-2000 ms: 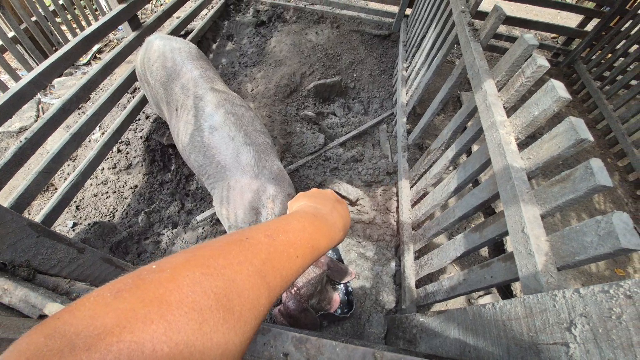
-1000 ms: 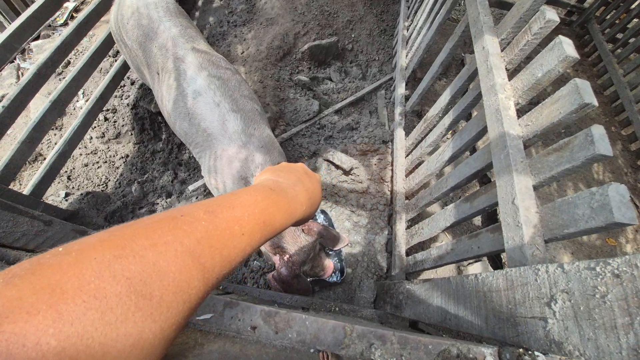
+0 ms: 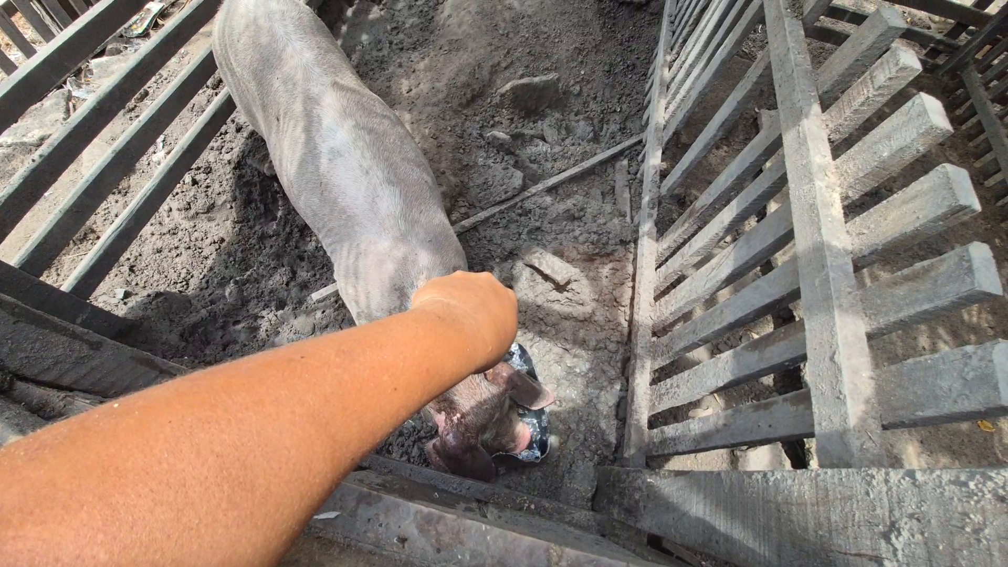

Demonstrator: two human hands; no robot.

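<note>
From the lower left my left arm reaches over the pen's front board, with my left hand point(image 3: 472, 311) curled above the pig's neck. Whether its fingers hold anything is hidden by the back of the hand. A grey, dusty pig point(image 3: 346, 157) stands below it, head lowered towards me. The pig's snout is at a dark basin point(image 3: 531, 437) with light speckles, which its head and my hand partly cover. My right hand is out of view.
Slatted wooden fences rise on the left point(image 3: 118, 157) and right point(image 3: 839, 260). A thick wooden board point(image 3: 441, 528) crosses the front. On the muddy ground lie a long stick point(image 3: 551, 181), a stone point(image 3: 531, 93) and a broken flat piece point(image 3: 551, 268).
The view has shifted somewhat. My left hand stays over the pig's neck area, and the pig's head remains down at the basin.
</note>
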